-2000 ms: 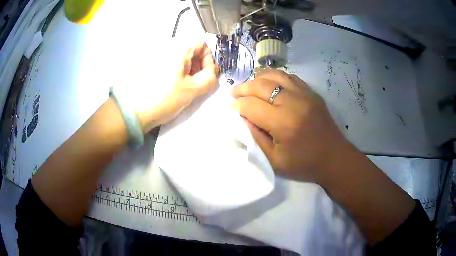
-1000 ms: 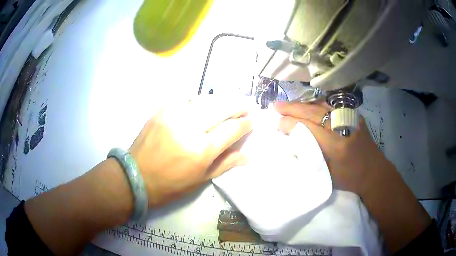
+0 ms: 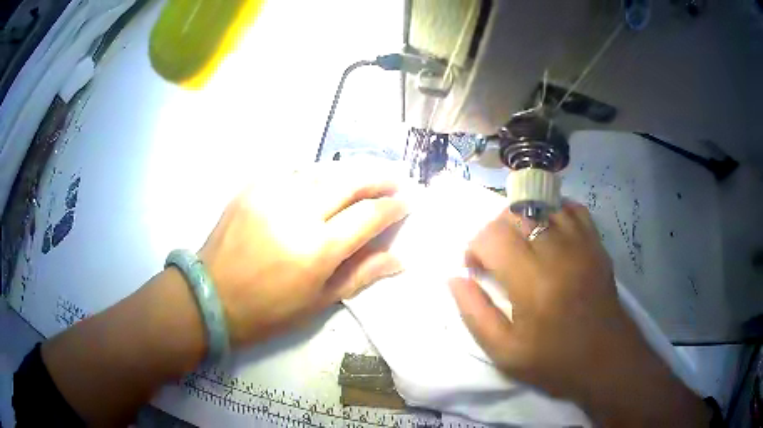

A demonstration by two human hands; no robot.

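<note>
A white fabric piece [image 3: 427,334] lies under the presser foot and needle [image 3: 429,156] and spreads toward the table's front edge. Its upper part is washed out by the lamp. My left hand [image 3: 293,238] lies flat on the fabric just left of and below the foot, fingers toward the needle. My right hand [image 3: 544,292] is right of the fabric's middle, thumb and forefinger pinching it, partly behind the cream tension dial [image 3: 534,189]. The sewing machine head [image 3: 535,67] fills the upper right.
A yellow-green object [image 3: 201,40] is at the upper left. A bent wire guide [image 3: 333,104] stands left of the needle. A brown taped block [image 3: 368,383] lies near the front edge beside ruler marks [image 3: 259,410]. Long white pieces [image 3: 42,109] line the left edge.
My right hand has moved back from the foot, down and right, and grips the fabric lower. The fabric is spread more to the right. My left hand has stayed close to the foot since a second ago.
</note>
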